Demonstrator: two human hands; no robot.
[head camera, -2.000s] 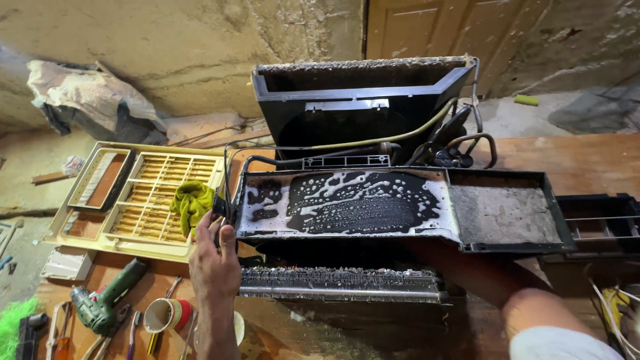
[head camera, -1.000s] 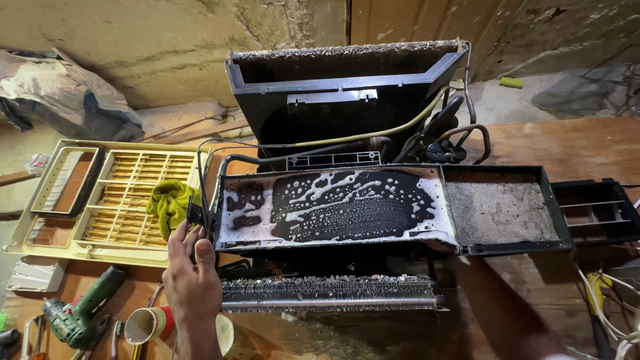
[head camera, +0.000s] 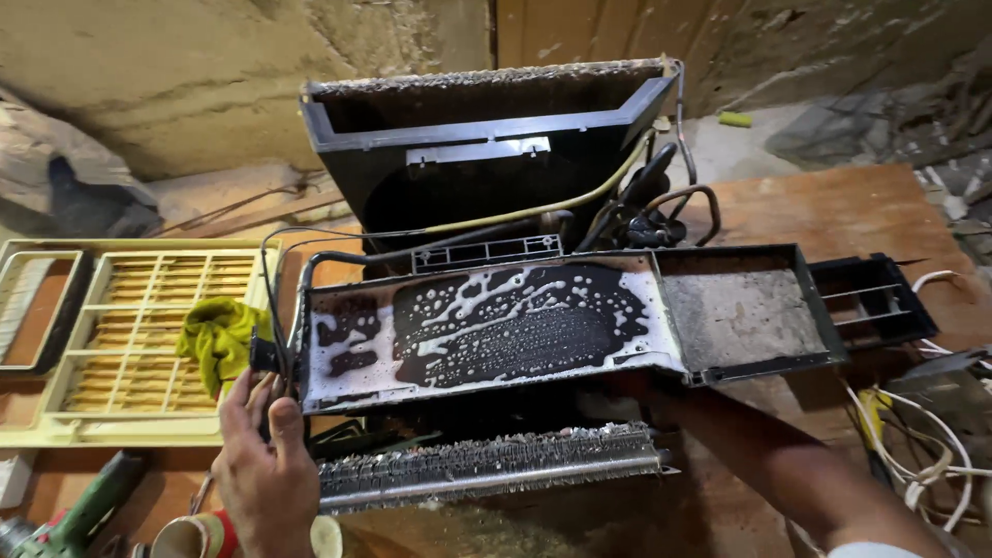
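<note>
A dark rectangular tray (head camera: 496, 325), wet and streaked with white foam, lies across an opened air conditioner chassis. At its left end my left hand (head camera: 267, 457) has its fingertips by a small black part and thin tubes; whether they grip is unclear. My right forearm reaches beneath the tray's right side, and that hand is hidden. Below the tray is a finned metal coil (head camera: 496, 469) with grey dirt along its upper edge. Behind stands a black housing (head camera: 480, 186) with a dirt-covered top edge. A grey-coated compartment (head camera: 744, 314) adjoins the tray on the right.
A cream slatted grille panel (head camera: 155, 333) lies at left with a yellow-green cloth (head camera: 225, 341) on it. A green power drill (head camera: 93, 504) and an open round container (head camera: 186, 539) sit lower left. Copper pipes (head camera: 697, 194) rise behind the tray. White cables (head camera: 938, 457) lie at right.
My left hand stays at the tray's left end. My right forearm remains beneath its right side. The view has shifted and come closer.
</note>
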